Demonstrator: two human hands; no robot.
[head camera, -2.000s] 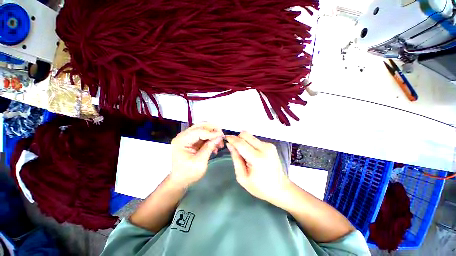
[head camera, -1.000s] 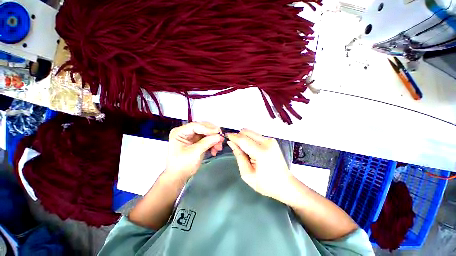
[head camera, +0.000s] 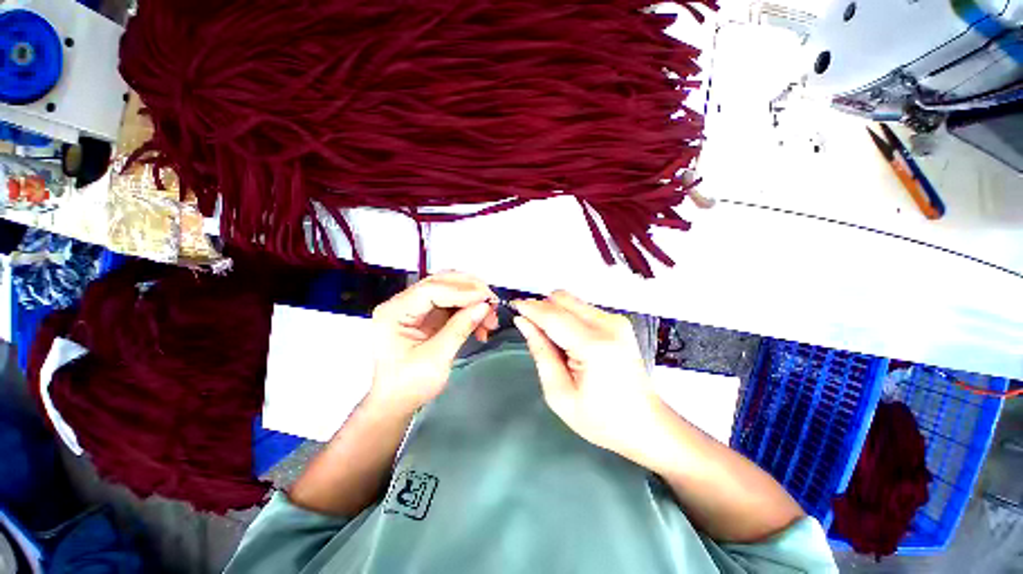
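Observation:
My left hand (head camera: 432, 336) and my right hand (head camera: 583, 359) meet fingertip to fingertip just below the table edge, above my lap. A tiny dark piece (head camera: 504, 304) shows between the fingertips; it is too small to tell what it is. My left thumb and index finger are pinched together. My right thumb and fingers are also closed at the dark piece. A large bundle of dark red fabric strips (head camera: 426, 101) lies across the table. One strip (head camera: 424, 241) hangs from it over the edge beside my left hand.
White table (head camera: 808, 269). Orange-handled snips (head camera: 914, 183) lie by the sewing machine (head camera: 897, 56) at right. A blue crate (head camera: 802, 420) and a smaller maroon pile (head camera: 886, 482) are below right. Another maroon pile (head camera: 168, 392) is below left. A white panel (head camera: 320, 370) lies beside my left forearm.
My hands stay pinched together at nearly the same spot. My left hand has shifted slightly left, and the gap between the fingertips looks a little wider. The strips look unchanged.

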